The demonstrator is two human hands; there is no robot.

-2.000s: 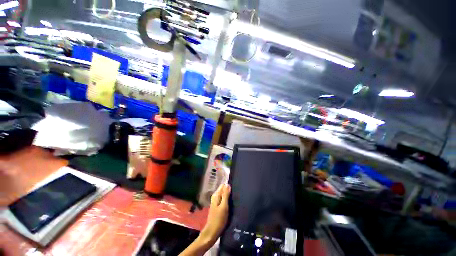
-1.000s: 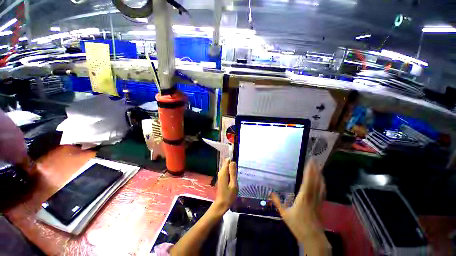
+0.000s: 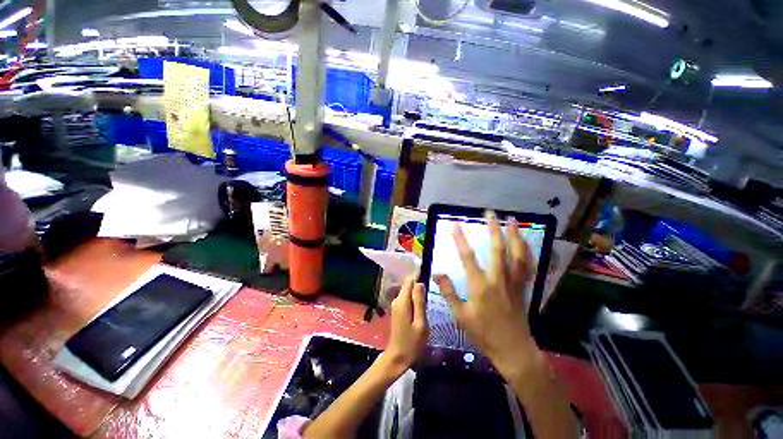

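Note:
A tablet (image 3: 534, 291) with a black bezel and a lit, mostly white screen stands upright in front of me. My left hand (image 3: 408, 321) grips its left edge. My right hand (image 3: 491, 296) is spread over the screen, its fingers apart; whether the fingertips touch the glass is hard to tell. Behind the tablet is the camera test chart (image 3: 397, 273), with a colour wheel at its upper left corner. A dark tablet (image 3: 322, 373) with a pale edge lies below my left forearm. Another dark tablet (image 3: 459, 403) lies below the held one.
At left, a black tablet (image 3: 142, 321) lies on white sheets. At right is a stack of tablets (image 3: 657, 377). An orange wrapped post (image 3: 306, 231) stands behind the red bench (image 3: 202, 369). A loose white pile (image 3: 163, 199) is at back left. Part of a person shows at the left edge.
My right hand has moved up from the tablet's lower right side to over the screen. The screen was dark two seconds ago and is now lit white. The camera view has shifted.

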